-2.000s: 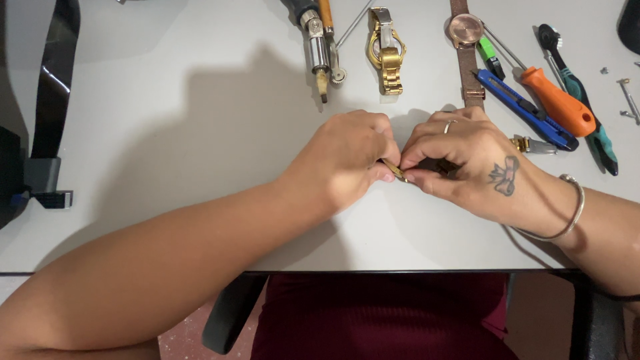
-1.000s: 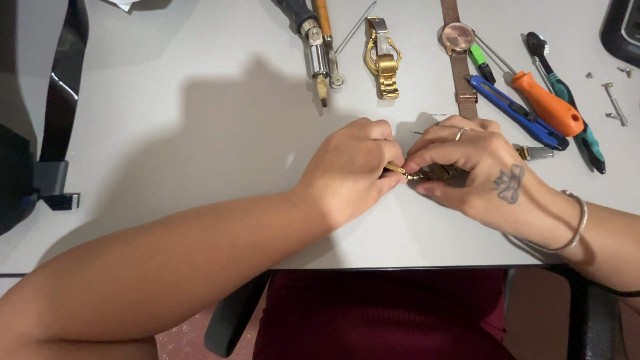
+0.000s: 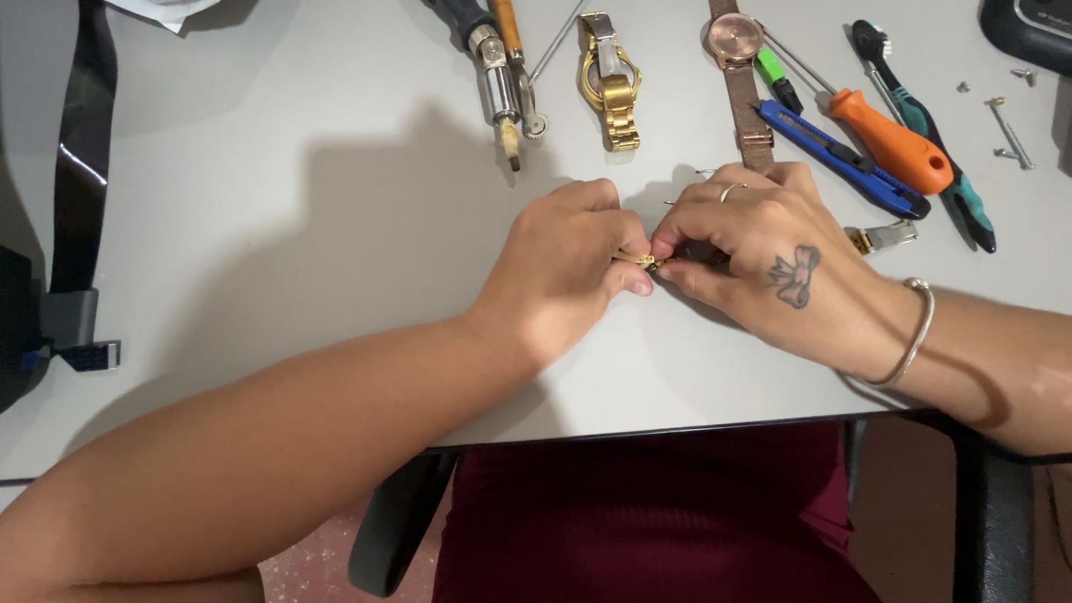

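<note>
Between my fingertips, low over the table's near part, is a small gold-coloured metal piece (image 3: 636, 258), perhaps part of a watch. My left hand (image 3: 561, 264) pinches its left end between thumb and fingers. My right hand (image 3: 754, 247) grips its right end, where a darker part lies mostly hidden under the curled fingers. A silver-and-gold watch band piece (image 3: 888, 238) shows on the table beyond my right hand. Ahead of my hands lie a gold-coloured wristwatch (image 3: 620, 105) and a rose-gold wristwatch with a mesh strap (image 3: 736, 38), whose strap end reaches my right fingers.
A soldering iron (image 3: 500, 92) and an orange-handled tool (image 3: 508, 29) lie at the upper middle. At the right are a blue utility knife (image 3: 837, 159), an orange-handled screwdriver (image 3: 896, 142), a toothbrush (image 3: 921, 126) and screws (image 3: 1012, 132). A black strap (image 3: 82, 159) lies left.
My hands remain together at the small gold-coloured piece, with slight shifts of the fingers. More of the piece shows between the fingertips than two seconds ago.
</note>
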